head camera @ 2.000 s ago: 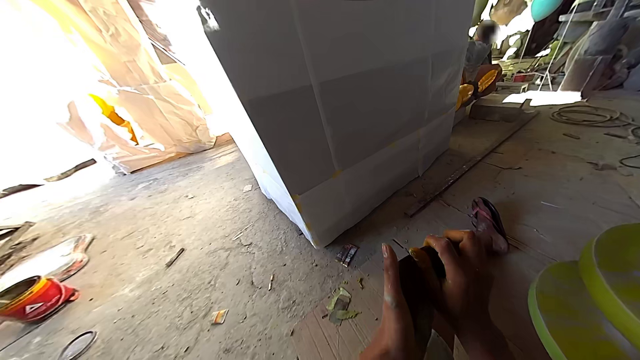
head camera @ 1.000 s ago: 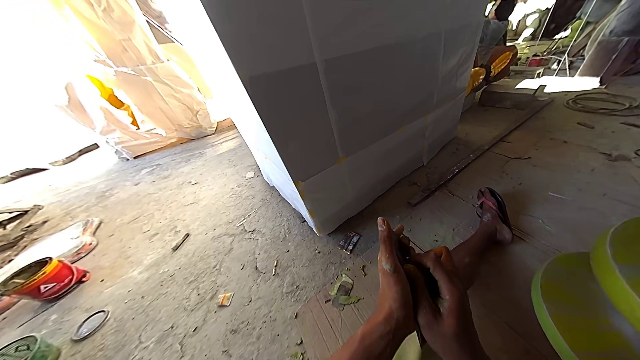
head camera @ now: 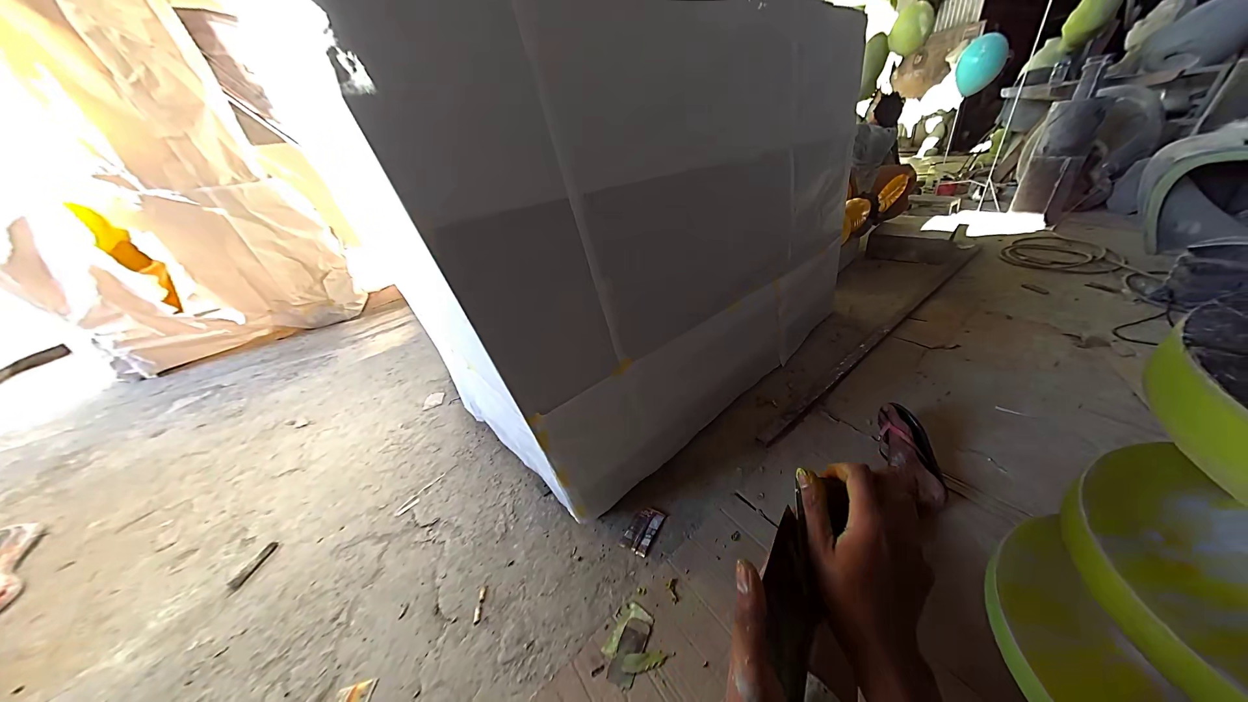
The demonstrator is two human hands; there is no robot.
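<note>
Low in the view, right of centre, my right hand (head camera: pixel 868 565) is closed on a dark, thin, flat piece (head camera: pixel 788 595); what it is made of I cannot tell. My left hand (head camera: pixel 751 634) is upright against the other side of that piece, its fingers mostly hidden. Ahead of both hands stands a large block wrapped in white sheeting (head camera: pixel 634 244), with small yellow marks along its lower seam. A foot in a flip-flop (head camera: pixel 912 453) rests on the floor just beyond my right hand.
Green rounded panels (head camera: pixel 1121 575) stand at the right. A long flat bar (head camera: pixel 868 351) and coiled cable (head camera: pixel 1058 255) lie on the floor. Scraps (head camera: pixel 632 643) are near my hands. Behind are balloons (head camera: pixel 981 64), a partly hidden person (head camera: pixel 875 141) and paper-covered work (head camera: pixel 234 244).
The view has shifted, and the red bucket seen earlier at the left is out of view. My fingers have changed their hold on the dark piece, which shows more now.
</note>
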